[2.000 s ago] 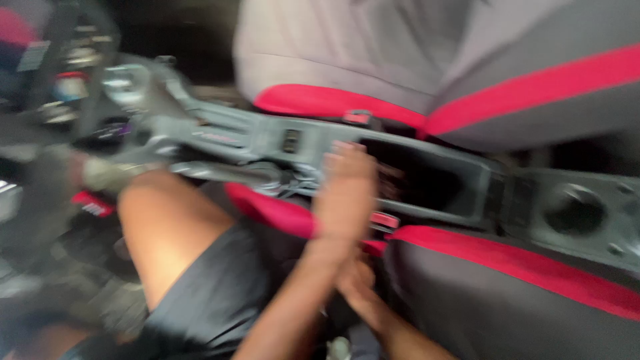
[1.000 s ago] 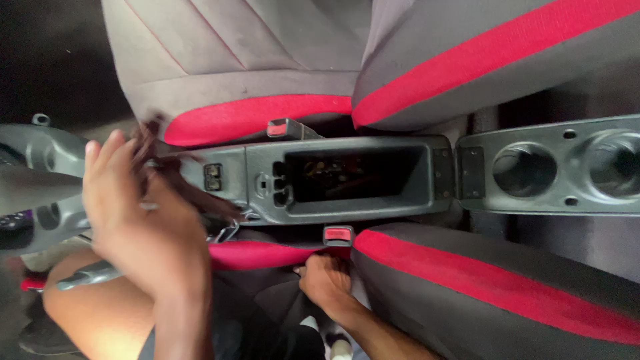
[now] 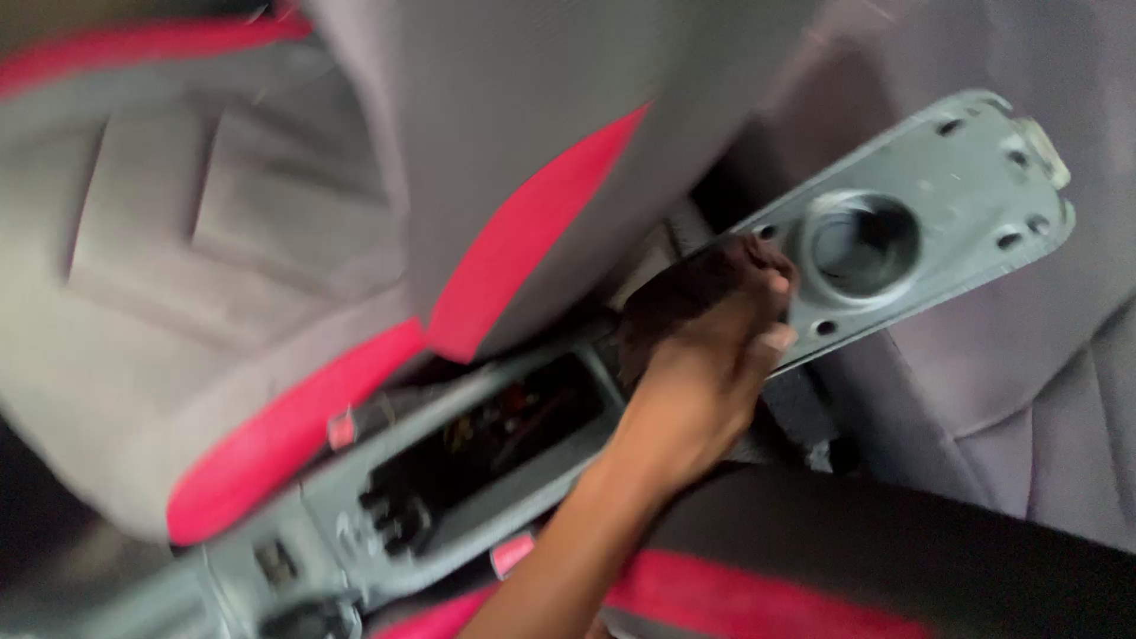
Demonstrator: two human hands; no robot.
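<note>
My left hand (image 3: 719, 373) is closed on a crumpled dark brown cloth (image 3: 666, 302). The cloth lies against the near end of the open lid (image 3: 941, 195) of the grey plastic center console, beside a round cup holder (image 3: 861, 248). Below and left of the hand is the open console bin (image 3: 524, 426), with small mixed items inside that are too blurred to name. At the bottom edge, right of the left forearm, a sliver of skin may be my right hand (image 3: 599, 630); the rest of it is out of frame.
Grey seats with red trim (image 3: 532, 240) flank the console. A red seat-belt buckle (image 3: 513, 555) sits on its near side, another (image 3: 342, 429) on its far side. A switch panel (image 3: 278, 561) is at lower left. The rear seat (image 3: 994, 355) lies beyond the lid.
My left hand has moved with the cloth from the console's front part to the lid behind the bin. The right hand, earlier beside the near buckle, is mostly out of view. The view has swung rearward.
</note>
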